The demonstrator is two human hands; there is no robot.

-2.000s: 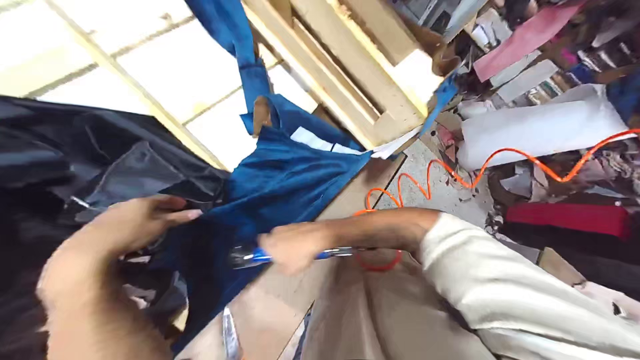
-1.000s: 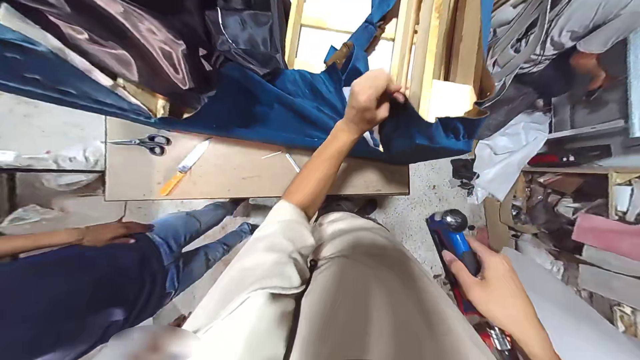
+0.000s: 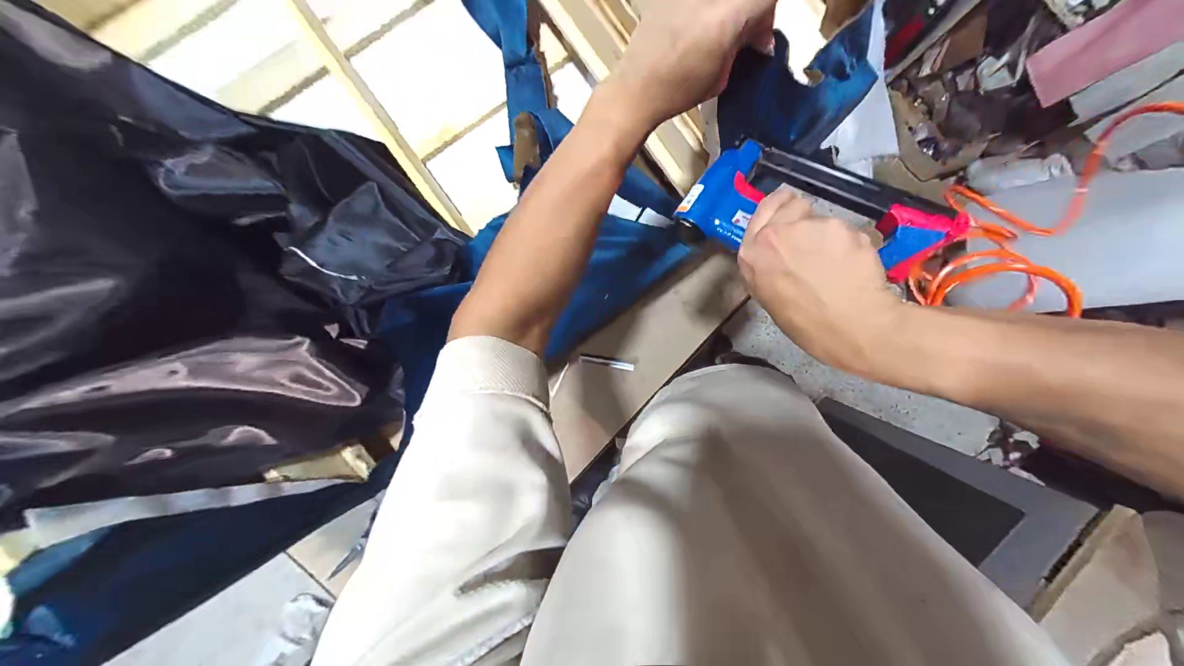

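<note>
My right hand [image 3: 819,264] is closed around a blue and red pneumatic staple gun [image 3: 721,199], its nose pointing up and left. An orange coiled air hose [image 3: 1008,268] runs from the tool's rear. My left hand [image 3: 694,46] is at the top, its fingers bent over the edge of blue velvet fabric [image 3: 795,102]; the fingertips are partly cut off, but they seem to pinch the cloth. The fabric hangs on a wooden furniture frame [image 3: 592,37]. More blue velvet [image 3: 610,277] lies under my left forearm. Glossy black lining fabric [image 3: 185,277] covers the left part of the frame.
A beige bench board [image 3: 638,342] with a small white-and-dark tool [image 3: 606,363] runs below the fabric. Scissors [image 3: 347,560] show partly beside my left sleeve. Fabric scraps [image 3: 971,74] and a pale roll or sheet [image 3: 1119,231] lie to the right. A dark panel [image 3: 925,490] is on the floor.
My right hand with the staple gun has come up from the lower right to beside the frame. My left hand remains at the blue fabric. The view has turned strongly.
</note>
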